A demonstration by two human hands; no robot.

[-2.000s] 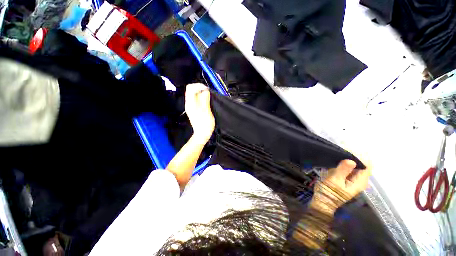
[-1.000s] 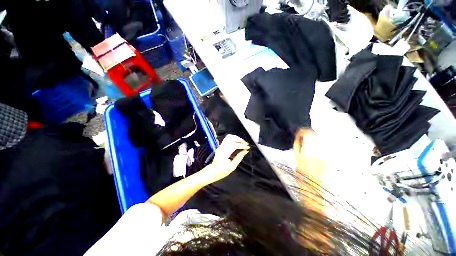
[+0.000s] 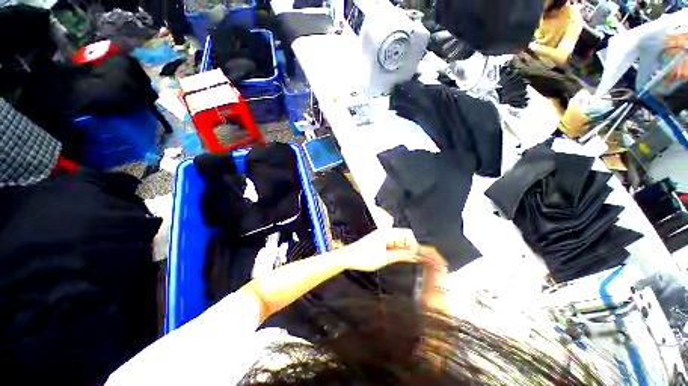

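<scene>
My left hand [image 3: 386, 249] is above the table's near edge, fingers bent at the top edge of a black cloth piece [image 3: 398, 280] that hangs below it. My right hand [image 3: 434, 280] is close beside it, blurred and partly covered by hair; its grip cannot be made out. Black cut panels [image 3: 434, 200] lie overlapping on the white table [image 3: 509, 264]. A fanned stack of black panels [image 3: 569, 215] lies to their right.
A blue crate [image 3: 175, 256] with black pieces and white tags stands left of the table. Behind it are a red stool [image 3: 226, 124] and another blue crate [image 3: 264, 87]. A white sewing machine [image 3: 388, 49] stands at the far end, another [image 3: 618, 324] at lower right. A person [image 3: 560, 30] sits beyond.
The stretched black cloth seen earliest is no longer held out between my hands. My hands were apart one second ago and are now close together. The view has tilted up, showing more background.
</scene>
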